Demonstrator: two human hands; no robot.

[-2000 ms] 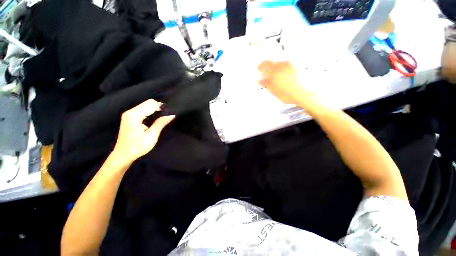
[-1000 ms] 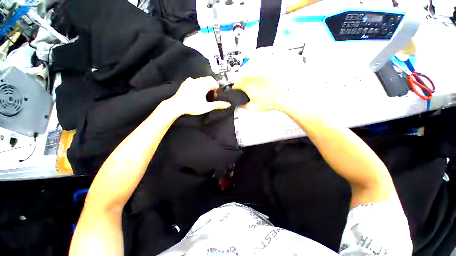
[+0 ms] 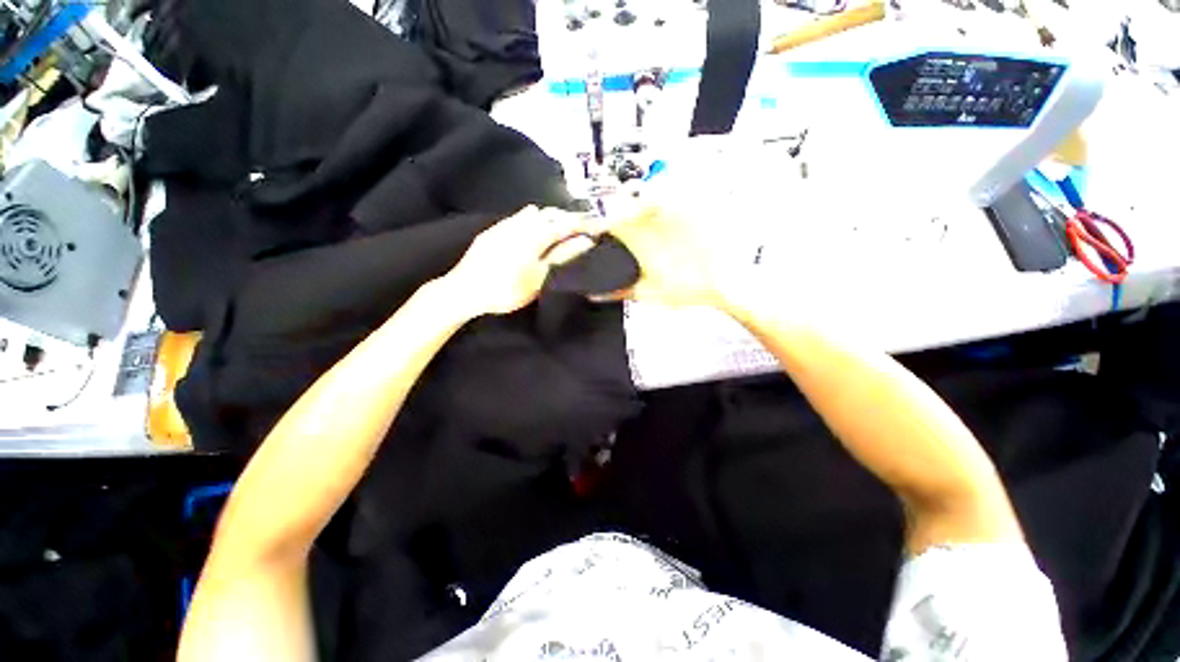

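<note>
A large black garment point(image 3: 337, 285) is heaped over the table left of the needle and hangs over the front edge. My left hand point(image 3: 515, 259) grips its edge just in front of the needle area. My right hand point(image 3: 666, 259) holds the same edge from the right, with a folded black flap point(image 3: 595, 269) between the hands. The presser foot and needle area point(image 3: 621, 166) is a small shiny metal cluster just beyond my fingertips, with a blue part beside it. The fingertips are partly washed out and hidden by cloth.
The white sewing machine's control panel point(image 3: 971, 91) is at upper right. Red-handled scissors point(image 3: 1100, 246) lie beside a dark block point(image 3: 1026, 230) at the right. A grey box with a round grille point(image 3: 58, 252) and a yellow-brown piece point(image 3: 172, 388) are at the left. Black cloth covers the lap area.
Since two seconds ago, my right hand has come left from the bare machine bed to the cloth, and my left hand has moved up to the needle area. In the last second the flap has turned up between them.
</note>
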